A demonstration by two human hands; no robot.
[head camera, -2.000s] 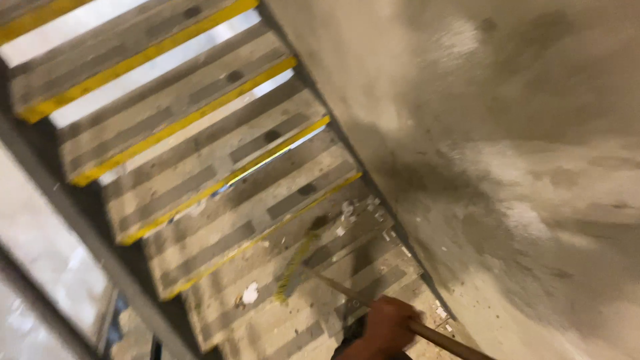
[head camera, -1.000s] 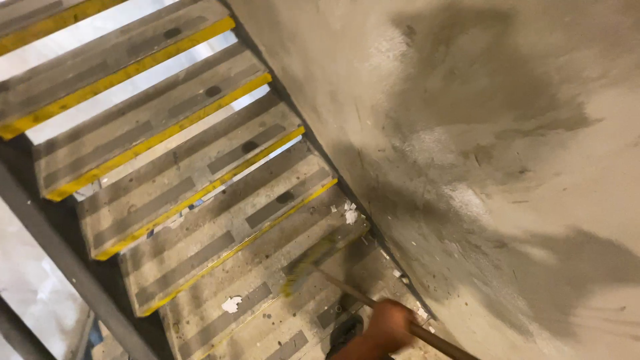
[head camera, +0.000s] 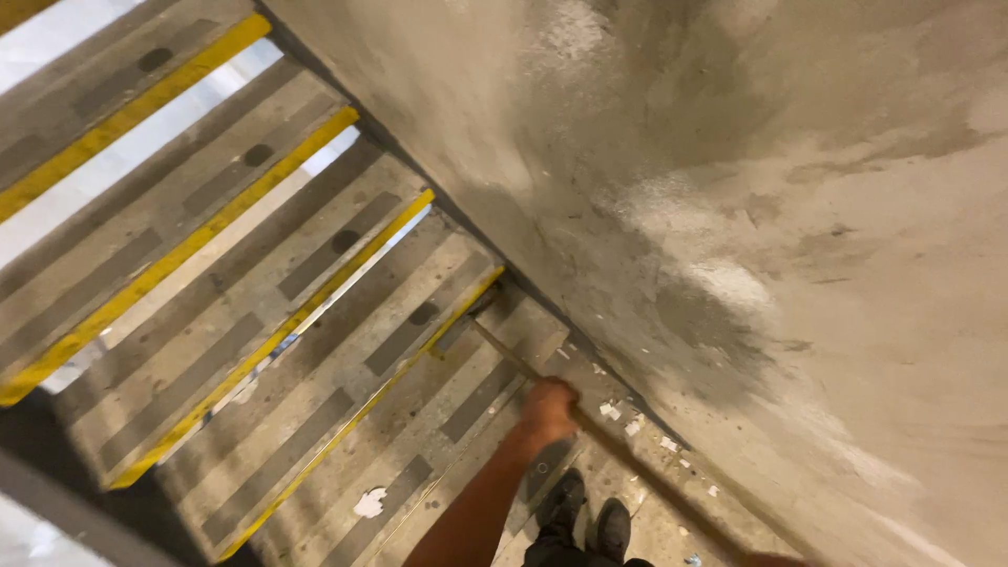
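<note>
My left hand [head camera: 550,409] is closed around the long wooden handle [head camera: 642,468] of a broom, its forearm coming up from the bottom edge. Only a sliver of my right hand [head camera: 776,560] shows at the bottom edge, at the handle's near end; its fingers are out of view. The handle slants up and left to the broom's dark head [head camera: 482,303], by a yellow step edge near the wall, mostly hidden. A white flake [head camera: 370,502] lies on the tread left of my forearm. Several white scraps [head camera: 632,428] lie along the wall's foot, right of the handle.
Stair treads [head camera: 315,378] with yellow edges [head camera: 283,331] and dark strips rise to the upper left, with open gaps between them. A rough plastered wall [head camera: 756,236] borders them on the right. A dark metal rail [head camera: 55,512] crosses the lower left. My shoes [head camera: 612,529] stand below my left hand.
The broom's head has moved toward the wall end of the yellow step edge; before, its yellowish bristles showed on the tread farther from the wall. My left hand has stayed on the handle.
</note>
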